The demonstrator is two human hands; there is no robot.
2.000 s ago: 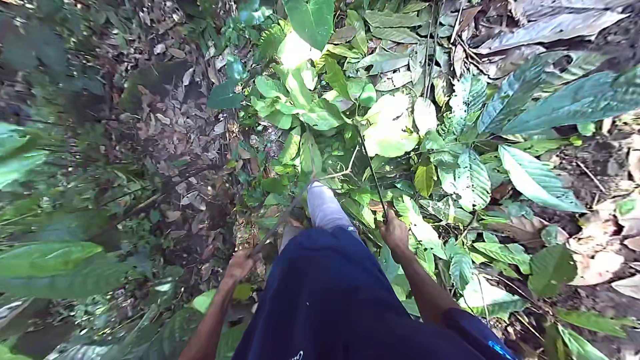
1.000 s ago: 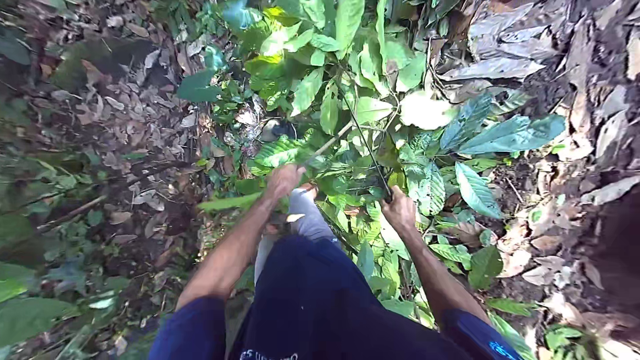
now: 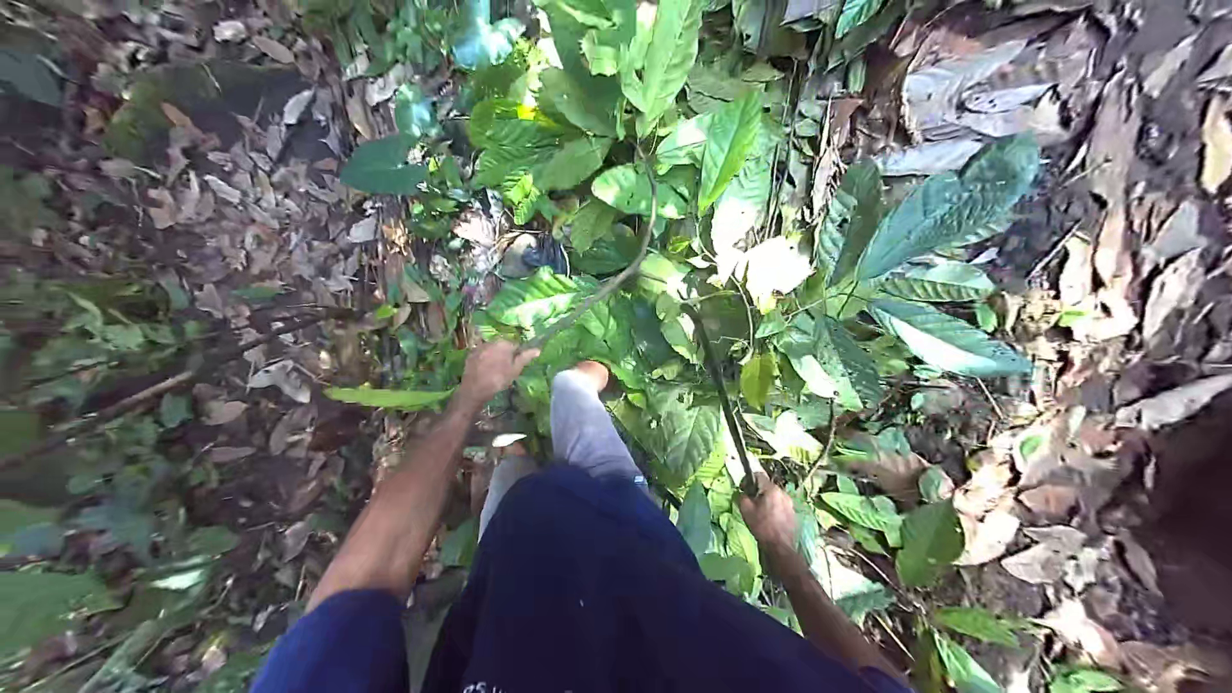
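Note:
My left hand (image 3: 494, 372) is closed around the lower end of a thin leafy branch (image 3: 616, 281), which curves up and away to large green leaves (image 3: 659, 67). A long dark blade, likely a machete (image 3: 717, 385), is gripped in my right hand (image 3: 768, 510); it points forward and a little left, its far end among the leaves. The branch and the blade do not visibly touch. Between my hands, low green foliage (image 3: 688, 438) covers the ground in front of my feet.
My legs in grey trousers (image 3: 587, 423) stand at the edge of the greenery. Brown leaf litter (image 3: 241, 212) lies to the left, with a fallen stick (image 3: 144, 393). On the right are a broad-leaved plant (image 3: 924, 226) and large dry leaves (image 3: 1001, 91).
My left hand was low at the left two seconds ago; it has moved up and forward and now holds the branch. The branch's leaves have shifted. My right hand still holds the blade.

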